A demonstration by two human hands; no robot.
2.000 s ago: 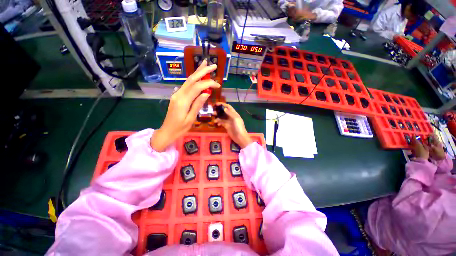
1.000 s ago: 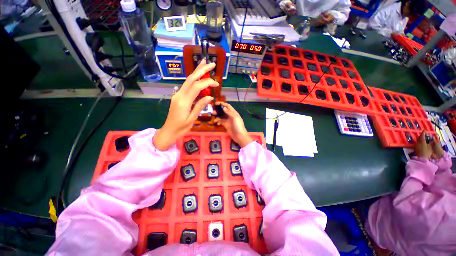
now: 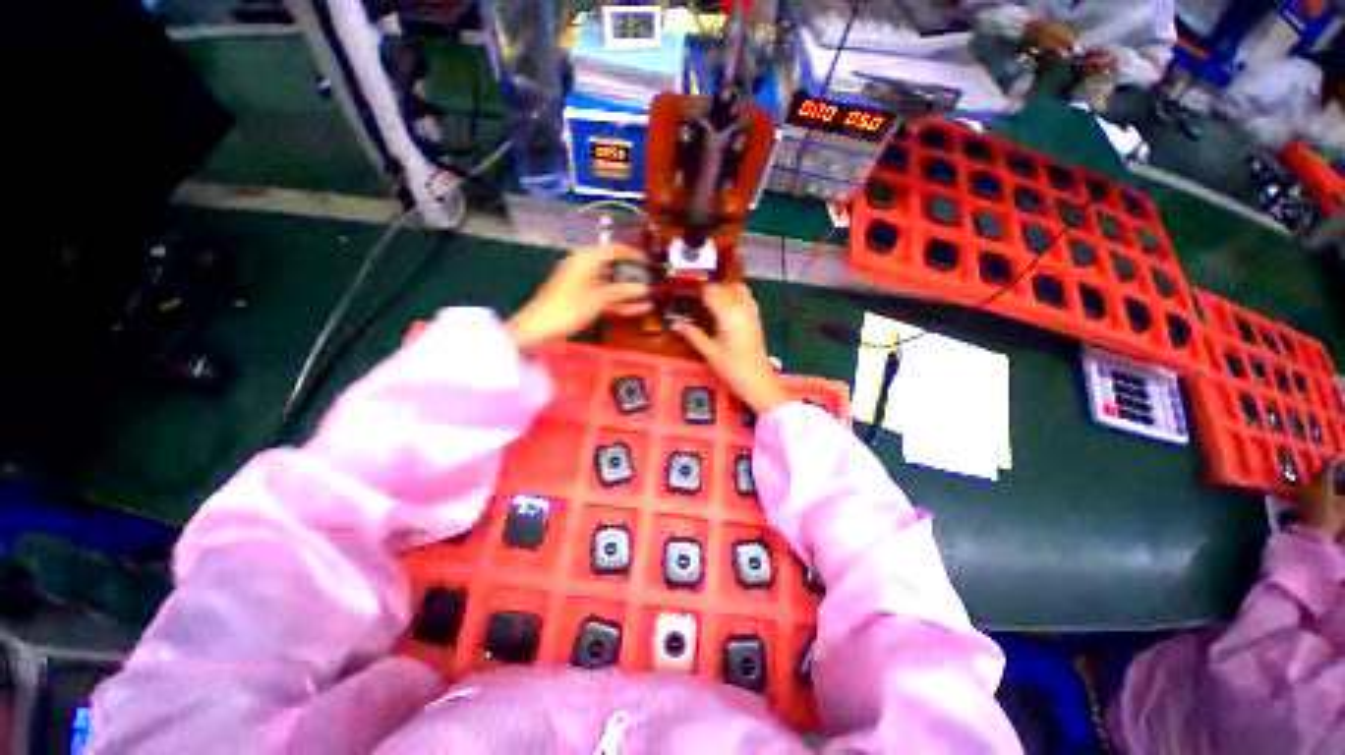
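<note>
My left hand (image 3: 580,294) is at the left side of the orange-brown test fixture (image 3: 671,140), fingertips closed on a small dark device unit (image 3: 631,275). My right hand (image 3: 738,342) is at the fixture's front, thumb and fingers around another dark unit (image 3: 680,310) low at its base; the fingers partly hide it. The silvery-white part (image 3: 692,258) of the fixture shows just above, with the dark clamp raised over it. The red-orange parts tray (image 3: 568,502) lies nearest my body, holding square units with pale rings, glossy black ones and one white-faced unit (image 3: 676,643).
Power supply (image 3: 838,118) and blue-framed meter (image 3: 606,154) stand behind the fixture. Paper sheets (image 3: 954,401) with a dark pen (image 3: 887,387), a calculator (image 3: 1136,394) and further red-orange trays (image 3: 1018,236) lie right. Another person's pink sleeve (image 3: 1239,649) is at far right. Cables cross the bench.
My left hand has come down from the raised clamp area to the fixture's left side and now holds a unit. My right hand has moved in front of the nest. The view has shifted.
</note>
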